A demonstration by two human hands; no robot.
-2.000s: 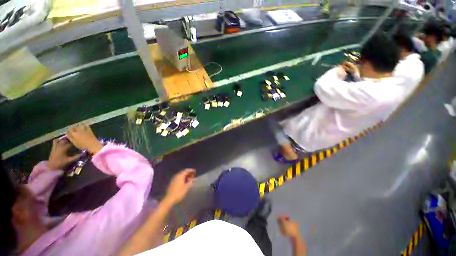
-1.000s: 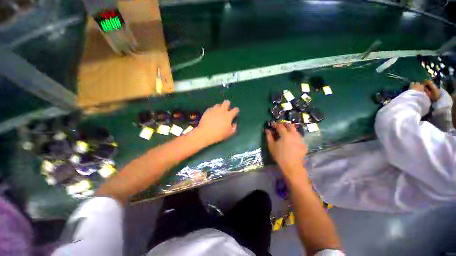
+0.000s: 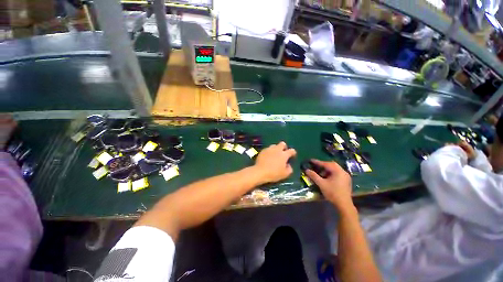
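My right hand point(image 3: 332, 182) holds a black smartwatch unit point(image 3: 313, 167) at the near part of the green belt; a yellow-edged battery shows below it. My left hand point(image 3: 275, 163) is low over the belt, just right of a short row of units point(image 3: 234, 137) with white and yellow batteries hanging toward me. Its fingers are bent and point right; what lies under them is hidden. A loose group of units point(image 3: 349, 144) lies behind and right of my right hand. A large pile of units point(image 3: 126, 147) lies at the left.
A power supply point(image 3: 203, 61) with lit digits stands on a wooden board point(image 3: 175, 98), its white cable curving right. A metal post point(image 3: 122, 60) rises at the left. Clear plastic film point(image 3: 265, 196) lies along the near edge. A person in white point(image 3: 458, 182) is at the right, a pink sleeve point(image 3: 19, 209) at the left.
The view has turned from the aisle to the belt. Both hands have come over the belt. My right hand has drawn a unit toward me from the right group.
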